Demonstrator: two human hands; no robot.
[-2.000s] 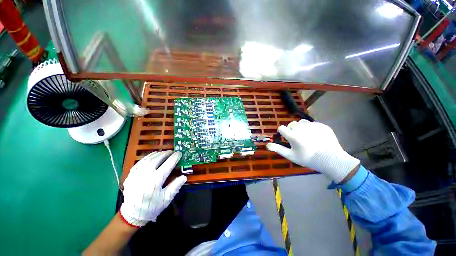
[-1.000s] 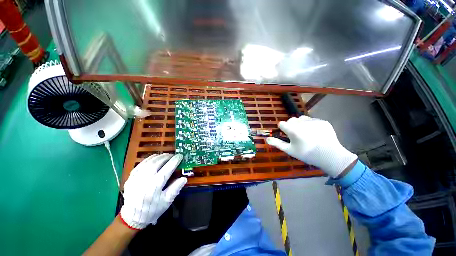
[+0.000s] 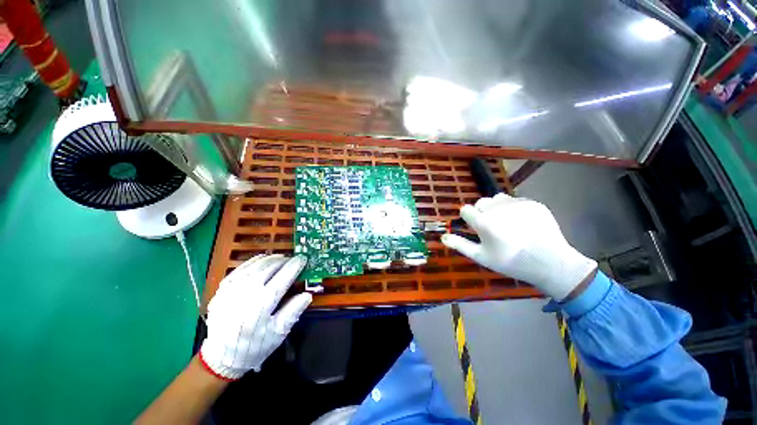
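Note:
A green circuit board (image 3: 357, 220) lies flat on the orange-brown slotted tray (image 3: 390, 292), with a bright glare on its right half and white connectors on its near edge. My left hand (image 3: 253, 315), in a white glove with a red cuff edge, rests with its fingertips at the board's near left corner. My right hand (image 3: 523, 241), in a white glove, holds a small hand cutter (image 3: 435, 225) with a metal tip. The tip points left at the board's right edge; whether they touch cannot be told. The glove hides most of the tool.
A clear hood (image 3: 398, 75) with a brown lower edge tilts over the tray's back. A white fan (image 3: 123, 170) stands on green matting at left. A black handle (image 3: 484, 177) lies at the tray's right rear. An orange-red duct (image 3: 41, 50) is upper left.
The view has shifted slightly, so the board and tray appear a little further right. Both hands keep nearly the same places, and the cutter stays at the board's right edge.

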